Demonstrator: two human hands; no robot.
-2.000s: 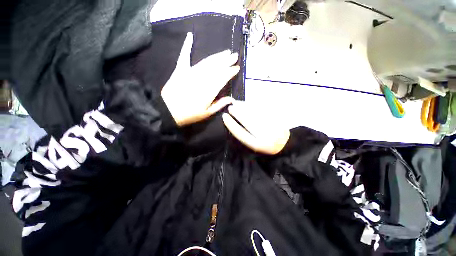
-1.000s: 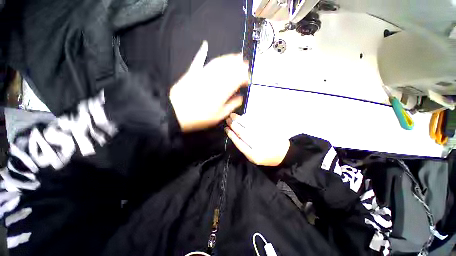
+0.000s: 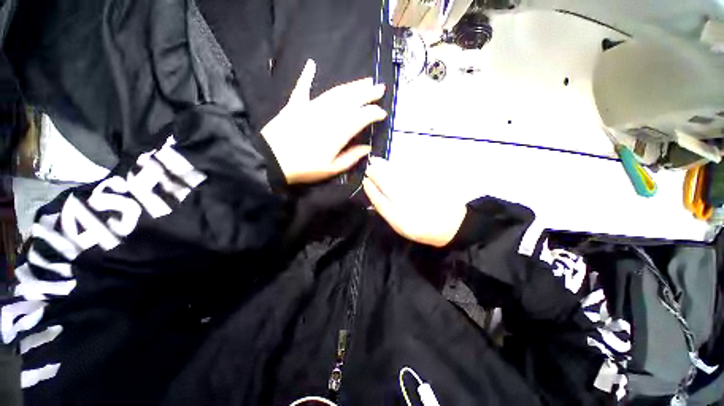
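A black garment panel (image 3: 317, 40) lies flat left of the white machine bed, its stitched edge (image 3: 383, 47) running toward me from the presser foot area (image 3: 399, 49). My left hand (image 3: 325, 135) lies on the panel, thumb spread out, fingertips at the stitched edge. My right hand (image 3: 417, 208) is at the near end of this edge, its fingers together and bent onto the cloth; its fingertips are partly hidden. Fine pale thread shows between the hands. The needle cannot be made out.
The sewing machine head (image 3: 667, 79) is at the upper right. Teal-and-yellow snips (image 3: 637, 172) and orange scissor handles (image 3: 697, 193) lie at the right of the table. Dark grey cloth (image 3: 675, 293) hangs over the front edge. More dark cloth (image 3: 95, 71) is heaped at the upper left.
The panel's far end edge, visible two seconds ago, has moved out of view at the top as the cloth advanced past the presser foot. Both hands remain near the stitched edge.
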